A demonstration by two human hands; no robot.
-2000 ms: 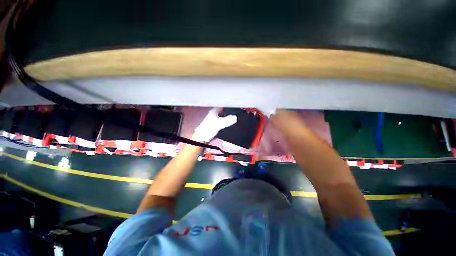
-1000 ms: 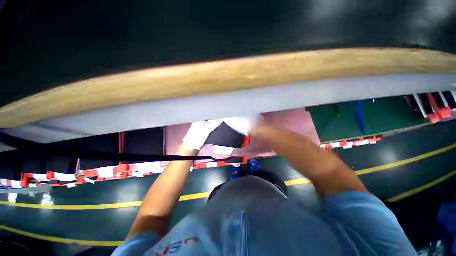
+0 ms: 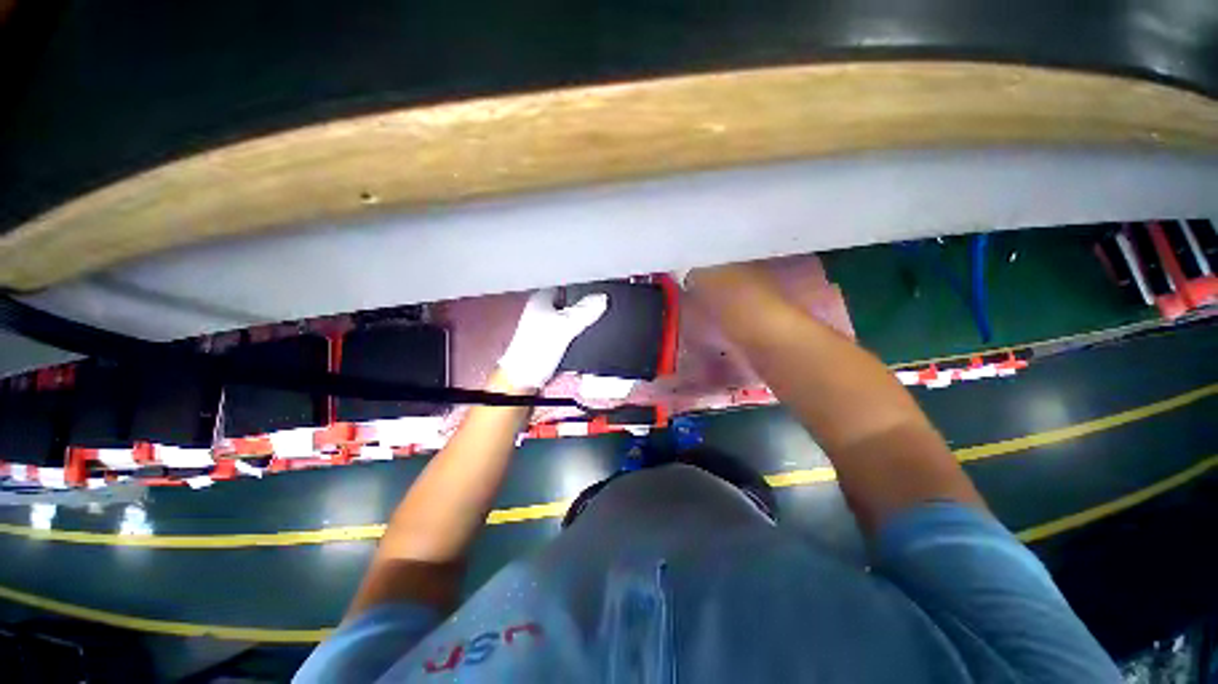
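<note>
A black electronic unit (image 3: 617, 331) with a red strip on its right edge lies on the pink mat (image 3: 761, 354) below the bench edge. My left hand (image 3: 542, 341), in a white glove, holds the unit's left side, with the thumb over its top face. My right hand (image 3: 691, 278) is almost wholly hidden under the bench edge, right of the unit; only the wrist and a sliver of glove show. What its fingers do is hidden. The unit's far edge is partly covered by the bench.
Black units (image 3: 387, 364) with red edges stand in a row to the left. A black cable (image 3: 374, 390) crosses in front of them. A wood-edged bench (image 3: 601, 127) overhangs the shelf. Blue cable (image 3: 979, 287) lies on green shelf at right, with red and white pieces (image 3: 1169, 267) beyond.
Since one second ago my right hand has moved back off the unit, under the bench edge, uncovering the red strip. My left hand stays at the unit's left side.
</note>
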